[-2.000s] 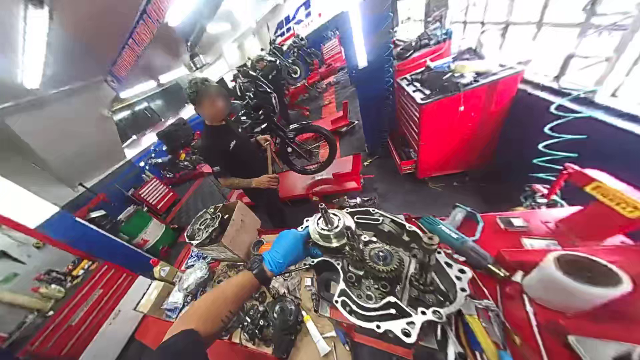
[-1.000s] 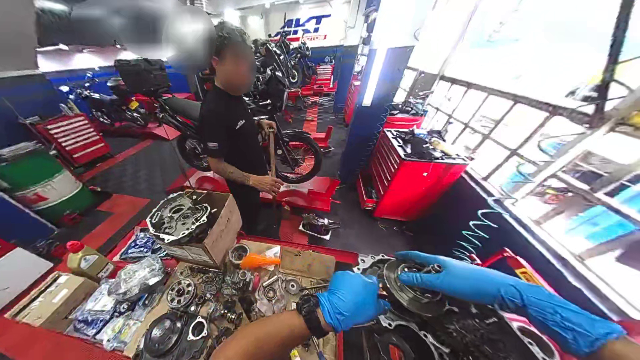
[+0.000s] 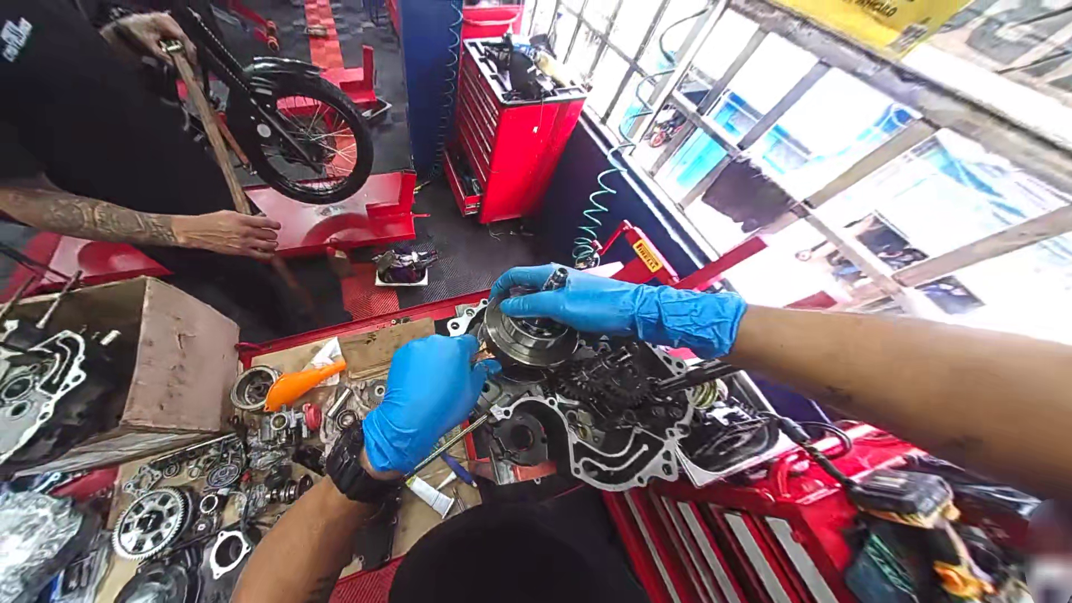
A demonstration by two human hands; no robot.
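Observation:
My right hand, in a blue glove, grips the top of a round crankshaft assembly with its metal shaft pointing up. The assembly sits at the far left side of an engine crankcase half, beside several dark gears. At the assembly's left edge is my left hand, also gloved, its fingers curled; what lies within them is mostly hidden. A white tube and a blue-handled tool lie just below that hand.
An orange funnel, a toothed gear and loose engine parts cover the left of the bench. A cardboard box stands beside another crankcase. A co-worker's hand is near a motorcycle wheel. A cordless tool lies right.
My right hand, out of view two seconds ago, came onto the round assembly by one second ago and is still there. My left hand remains beside it. The view has tilted down.

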